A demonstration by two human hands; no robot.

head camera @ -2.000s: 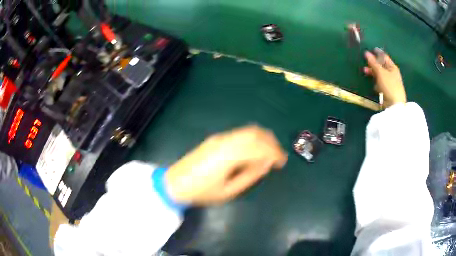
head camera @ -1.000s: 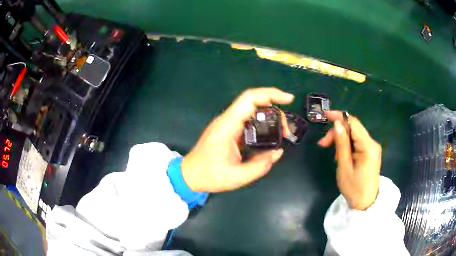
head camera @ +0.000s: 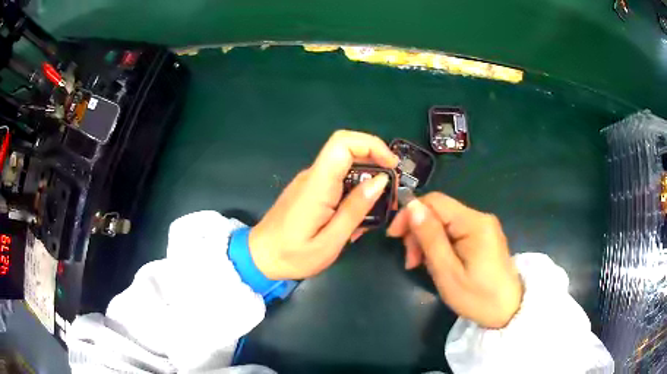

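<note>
My left hand (head camera: 314, 208) holds an open watch housing (head camera: 380, 208), dark-rimmed with silver and reddish parts inside, with the thumb over its inner face. My right hand (head camera: 461, 256) is at the housing's right side, thumb and fingertips pinched on a small greyish piece (head camera: 404, 196) that is mostly hidden. A second open housing (head camera: 415, 162) lies tilted on the green mat just behind the fingertips. A third housing (head camera: 448, 130) lies open side up farther right.
A black press fixture (head camera: 139, 95) stands at the left, with a dark screen (head camera: 99, 119) at its rear nest, red digits (head camera: 5, 254) and a metal latch (head camera: 111, 224). Clear blister trays (head camera: 636, 234) are stacked at the right. Worn yellow tape (head camera: 431, 64) crosses behind. A small orange-dark part (head camera: 621, 9) lies far right.
My left hand first reached over the mat, then took up a housing, and its thumb now lies over it. My right hand came back from the far right and moved left to the housing.
</note>
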